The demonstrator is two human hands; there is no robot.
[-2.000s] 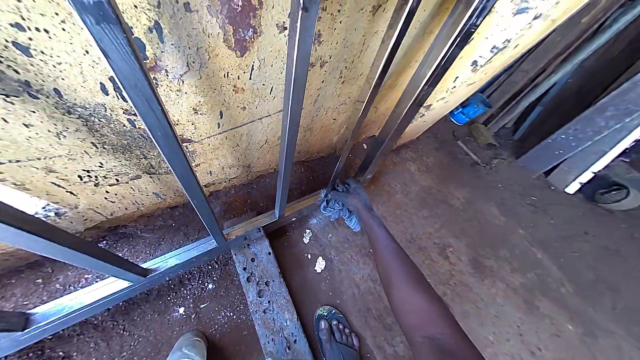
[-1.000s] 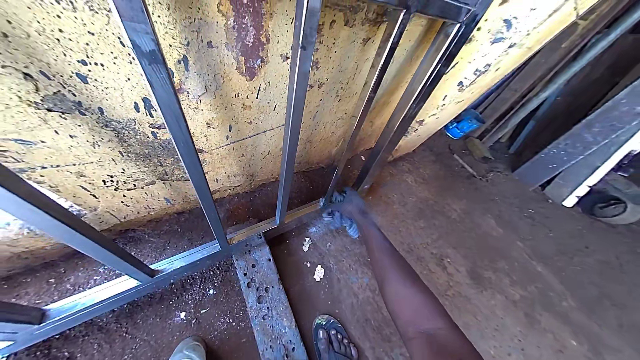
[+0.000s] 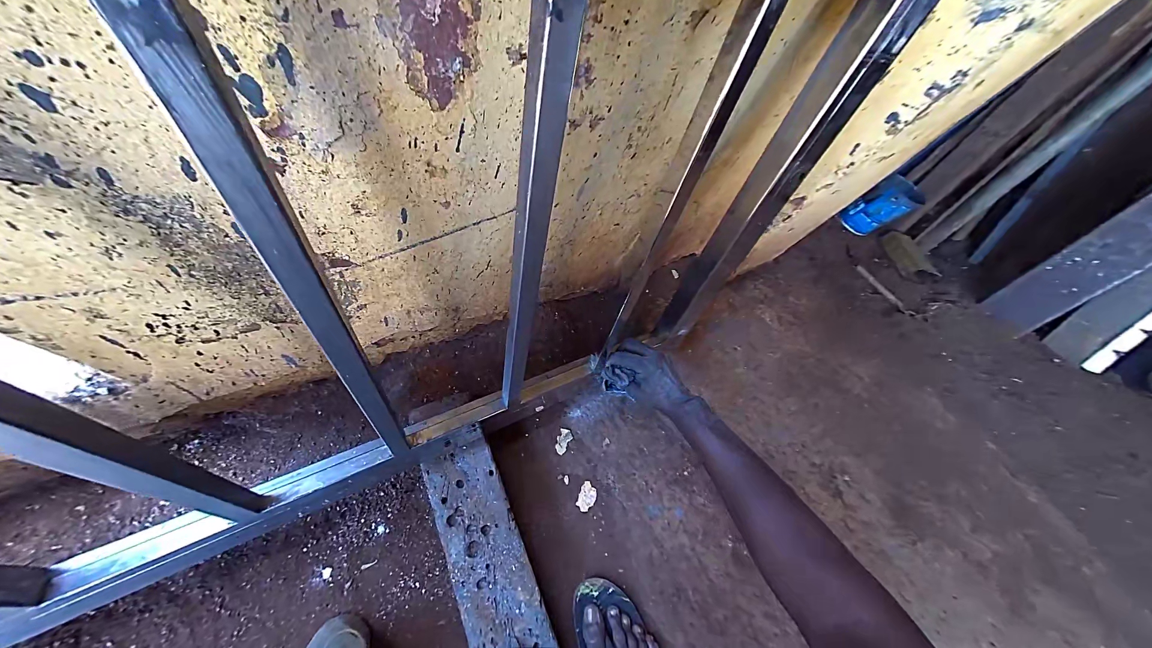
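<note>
My right hand (image 3: pixel 650 376) is closed around a crumpled grey cloth (image 3: pixel 618 373), low at the right part of a metal frame. The cloth touches the bottom rail (image 3: pixel 468 416) near the foot of a narrow upright bar (image 3: pixel 688 180). Beside it stands the frame's outer upright (image 3: pixel 783 171). More square-tube bars (image 3: pixel 540 198) rise to the left, and the whole frame leans by a stained yellow wall (image 3: pixel 432 180). A wooden board with many holes (image 3: pixel 486 540) lies under the bottom rail. My left hand is out of view.
My foot in a sandal (image 3: pixel 612 616) is at the bottom, with another shoe tip (image 3: pixel 342 633) left of the board. Pale flakes (image 3: pixel 586 496) lie on the dirt floor. A blue container (image 3: pixel 882 205), a stick (image 3: pixel 880 288) and leaning planks (image 3: pixel 1071 261) are at the right.
My right hand stays low by the right end of the rail with the cloth, its wrist and fingers shifted slightly. The view has tilted a little.
</note>
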